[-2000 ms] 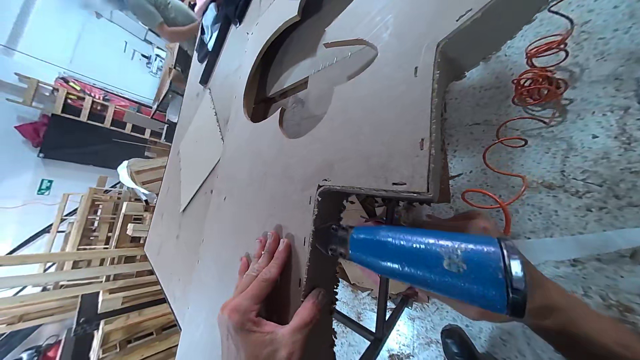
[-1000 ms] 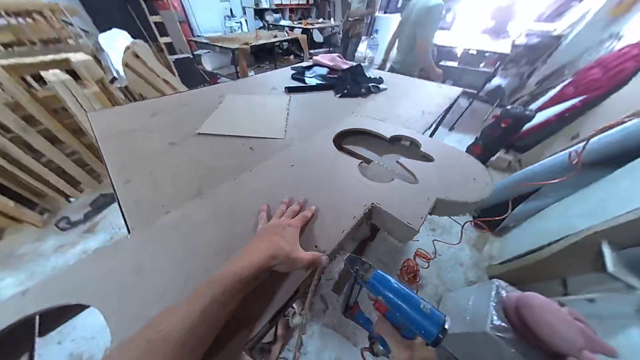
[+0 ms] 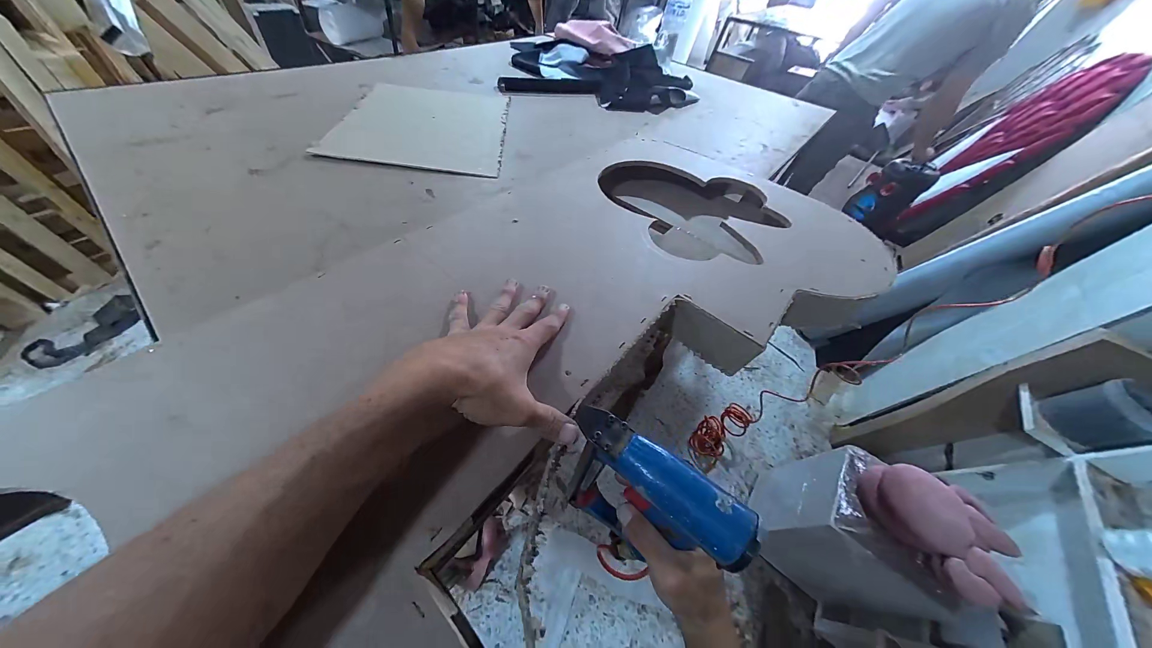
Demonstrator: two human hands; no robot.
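Note:
A blue pneumatic stapler [image 3: 688, 490] is gripped by my right hand [image 3: 675, 567], its dark nose against the edge strip of a large wooden panel [image 3: 360, 297]. My left hand [image 3: 499, 364] lies flat on the panel with fingers spread, its thumb at the edge close to the stapler's nose. The panel has a rounded end, a cloud-like cutout [image 3: 697, 211] and a stepped notch lined with a thin side strip [image 3: 720, 335]. Small staple marks run near its edge.
A loose thin board [image 3: 418, 129] and a pile of dark and pink cloth [image 3: 612, 63] lie farther back. A coiled orange air hose [image 3: 720, 432] rests on the floor. Pink padded pieces [image 3: 936, 522] sit at right. Another person [image 3: 918, 54] bends at upper right; wooden frames [image 3: 45, 198] stand left.
The view has turned strongly since two seconds ago. Between one second ago and now, the other person has bent down. My left hand remains on the panel and the stapler remains in my right hand.

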